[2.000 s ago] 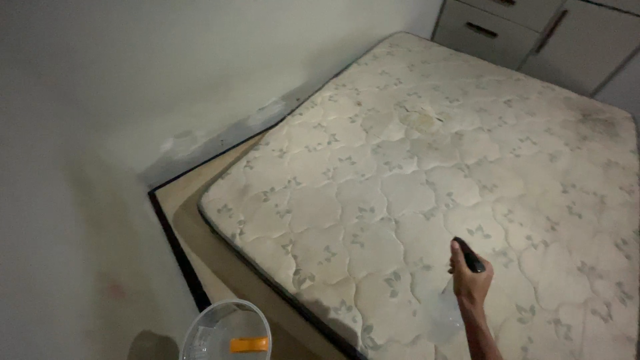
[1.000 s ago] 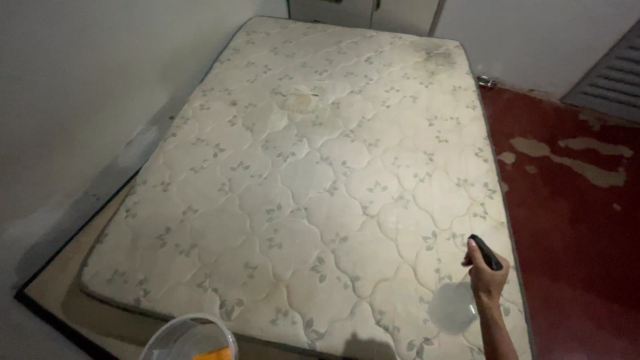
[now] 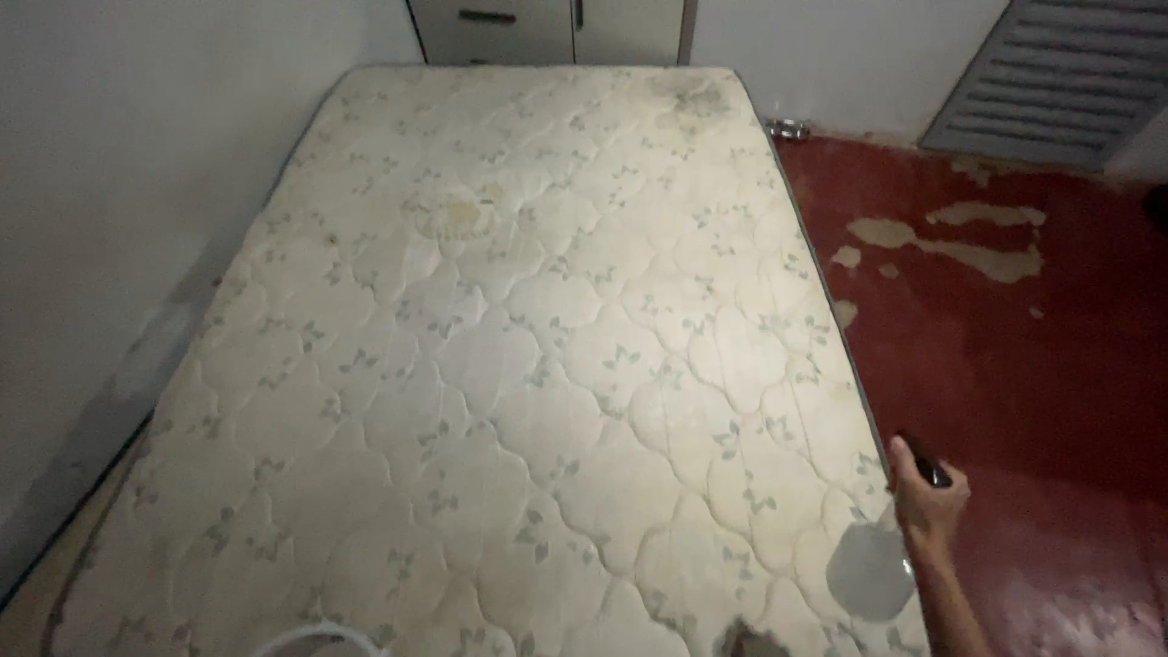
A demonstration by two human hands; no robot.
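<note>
My right hand (image 3: 929, 497) is closed around the neck of a spray bottle at the lower right. The bottle's black spray head (image 3: 923, 459) pokes out above my fingers, and its translucent body (image 3: 871, 568) hangs below, over the mattress edge. Beneath it lies a quilted mattress (image 3: 547, 365) with a leaf pattern, a yellowish stain left of centre toward the far end and a dark stain near the far right corner. At the bottom edge shows the rim of a clear plastic container (image 3: 319, 630). My left hand is out of view.
A cabinet (image 3: 547, 32) stands at the far end of the mattress. Walls rise at the left and back. To the right is a red floor (image 3: 985, 383) with pale worn patches, a small shiny object (image 3: 788, 130) by the wall and a grey louvered panel (image 3: 1049, 87).
The view has swung right, bringing in the red floor. My right hand, still holding the spray bottle, is now by the right edge of the mattress; earlier it was over the mattress surface.
</note>
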